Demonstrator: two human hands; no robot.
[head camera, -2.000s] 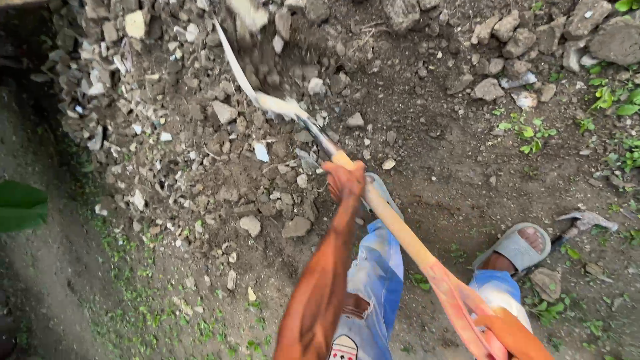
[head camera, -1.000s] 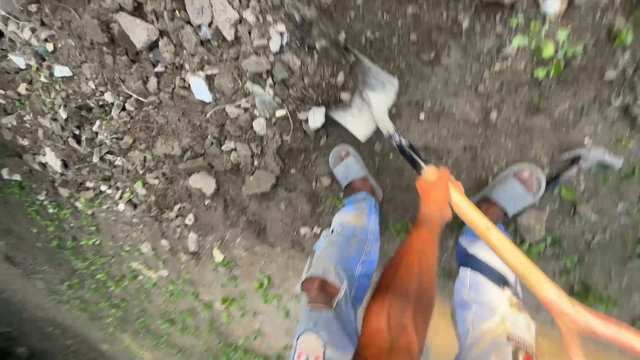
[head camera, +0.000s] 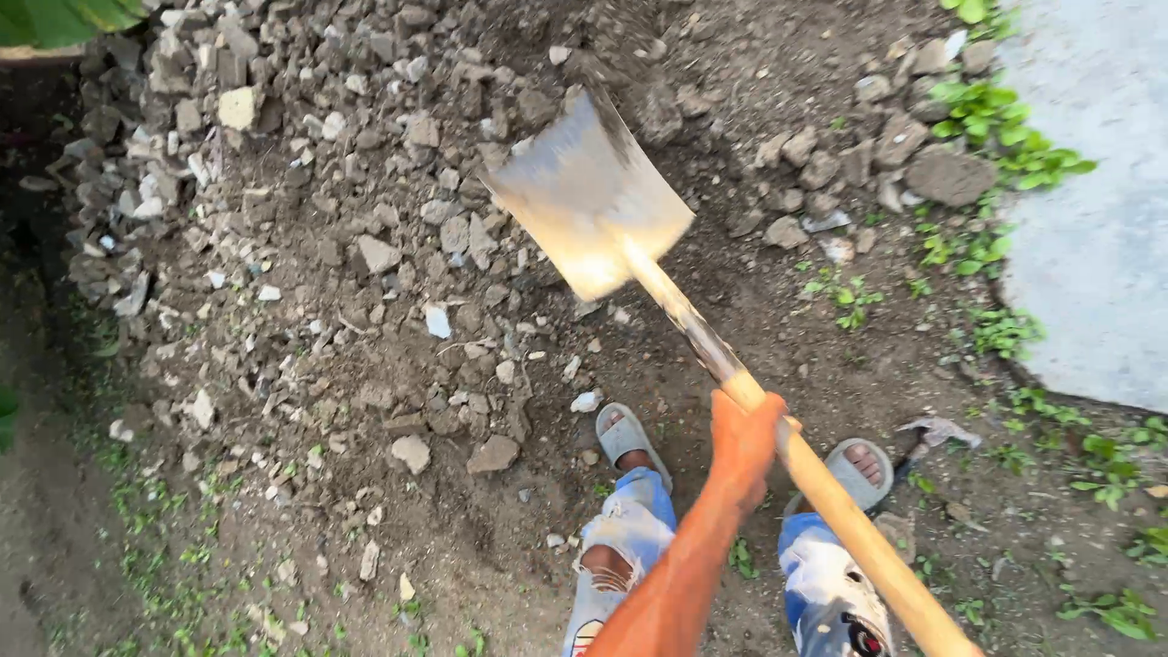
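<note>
My left hand (head camera: 748, 438) is closed around the wooden shaft of a shovel (head camera: 849, 520), just behind its metal socket. The shovel's square metal blade (head camera: 598, 196) is at the upper middle, over or against broken rubble and soil; no load shows on it. Blurred dark soil (head camera: 630, 55) lies just past the blade's far edge. The shaft runs down to the lower right and out of the picture. My right hand is out of view.
A heap of rubble (head camera: 319, 228) covers the upper left. My sandalled feet (head camera: 630, 443) stand below the blade. A hammer-like tool (head camera: 940, 432) lies beside the right foot. Right are larger stones (head camera: 949, 173), small plants and a pale concrete slab (head camera: 1086, 210).
The blade was low near my left foot one second ago; it is now farther from my feet, up at the rubble. My left hand has stayed on the shaft. The view has shifted.
</note>
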